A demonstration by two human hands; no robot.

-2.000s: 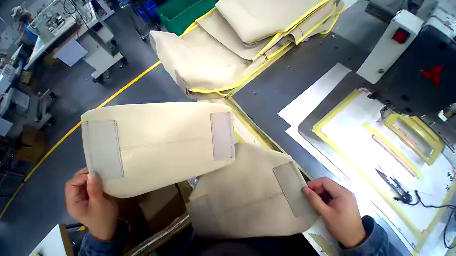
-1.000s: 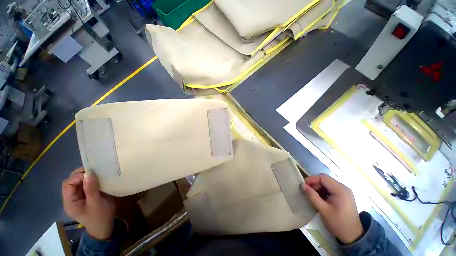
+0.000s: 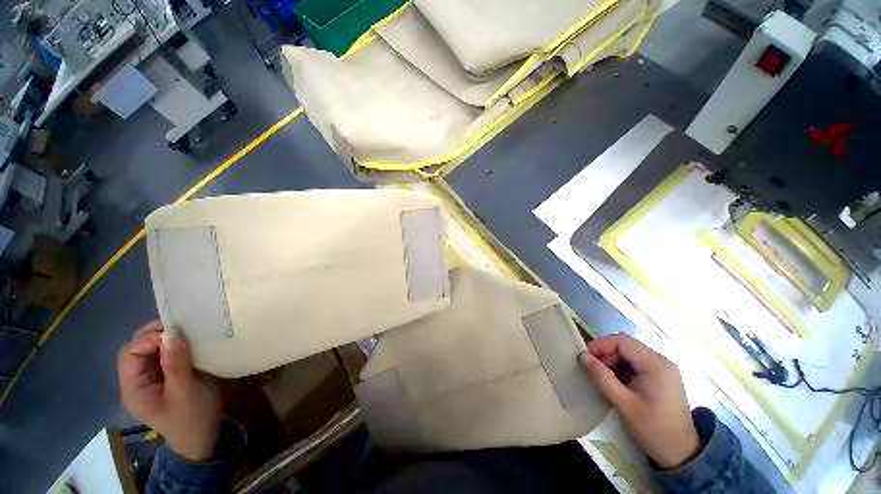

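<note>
Two flat beige panels with rounded corners are held above my lap, each with a grey patch at either end and a stitched line along the middle. My left hand (image 3: 174, 391) pinches the lower left corner of the left panel (image 3: 309, 260). My right hand (image 3: 638, 391) pinches the right edge of the right panel (image 3: 473, 362), beside its grey patch (image 3: 560, 357). The left panel's lower right part overlaps the upper left of the right panel. Fingers behind the panels are partly hidden.
A pile of beige covers (image 3: 415, 106) lies on the table behind. The sewing machine (image 3: 811, 125) stands at right, with a yellow-edged clamp frame (image 3: 792, 260), dark snips (image 3: 752, 349) and black cable (image 3: 831, 390). A cardboard box (image 3: 304, 391) is below.
Both hands and panels have shifted slightly left in view since the earliest frame, with the background. Both grips look the same.
</note>
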